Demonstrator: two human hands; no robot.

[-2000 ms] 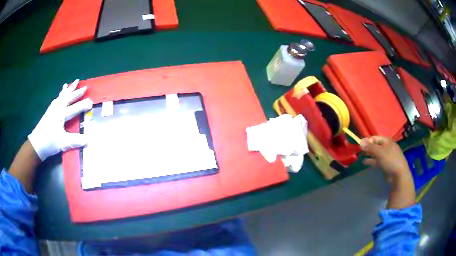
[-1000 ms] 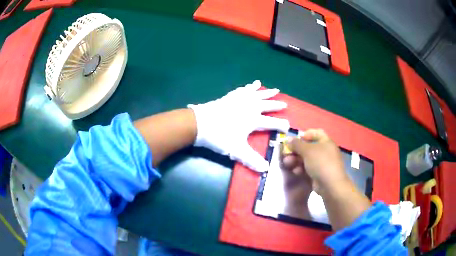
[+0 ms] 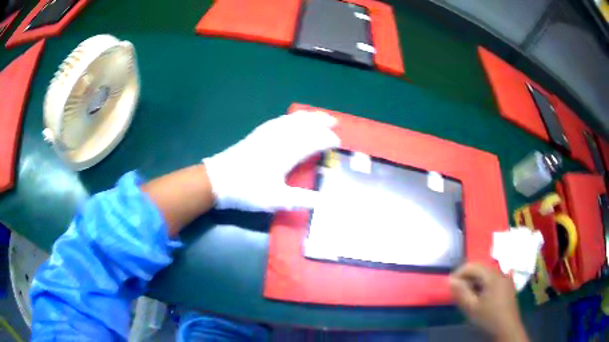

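Note:
A display panel (image 3: 388, 214) with a glaring face and black border lies on a red foam pad (image 3: 374, 287). Two white tabs sit along its top edge, and a small yellow piece (image 3: 332, 159) is at its upper left corner. My left hand (image 3: 270, 163), white-gloved, is at the panel's left side, fingers near the upper corner and thumb at the left edge, spread apart. My right hand (image 3: 486, 299), bare and blurred, is by the panel's lower right corner with fingers curled; whether it holds anything is unclear.
White wipes (image 3: 517, 250) lie right of the pad, beside a red and yellow tape dispenser (image 3: 551, 247). A solvent bottle (image 3: 534, 175) stands behind them. A cream fan (image 3: 92, 100) stands at the left. Another panel (image 3: 334, 32) on a red pad lies at the back.
Two seconds ago my right hand pulled tape at the dispenser; one second ago it was at the panel's yellow-marked corner. It has since moved to the lower right corner. The camera view has shifted.

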